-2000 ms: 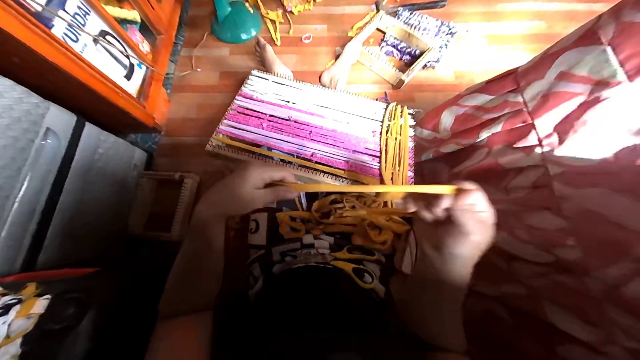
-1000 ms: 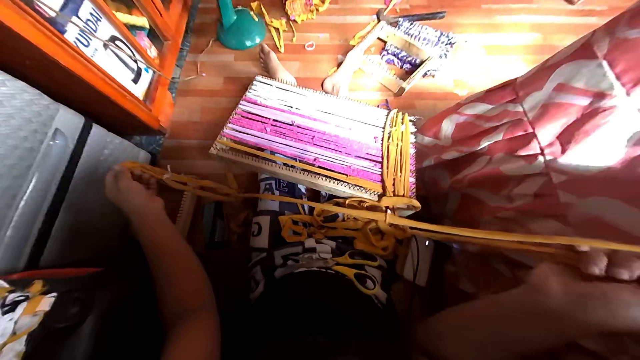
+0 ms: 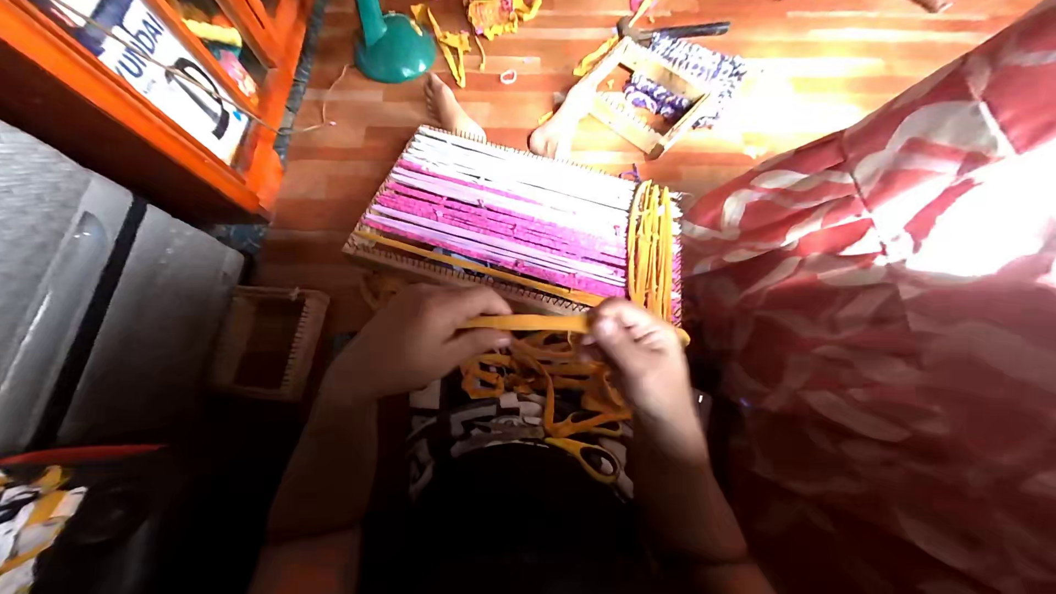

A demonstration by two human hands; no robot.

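A yellow fabric strip (image 3: 544, 322) is stretched between my left hand (image 3: 421, 334) and my right hand (image 3: 639, 346), each pinching it between thumb and fingers. Just beyond the hands lies a wooden peg loom (image 3: 495, 280), strung lengthwise with white, pink and magenta strips (image 3: 511, 214). Yellow loops (image 3: 652, 247) run across its right end, and one yellow strip follows its near edge. More loose yellow strips (image 3: 503, 371) lie bunched on my lap under the hands. Yellow-handled scissors (image 3: 590, 458) rest on the lap, their blades hidden.
A small wooden frame (image 3: 307, 346) sits at left beside grey containers (image 3: 157, 305). An orange cabinet (image 3: 256, 177) stands upper left, near a green base (image 3: 394, 51). Beyond the loom are bare feet and another wooden frame (image 3: 656, 144) with purple-white fabric. A red patterned curtain (image 3: 858, 330) hangs right.
One second ago my hands were spread far apart, with long yellow strips drawn between them. They have come together over the lap and now hold a short stretch of strip.
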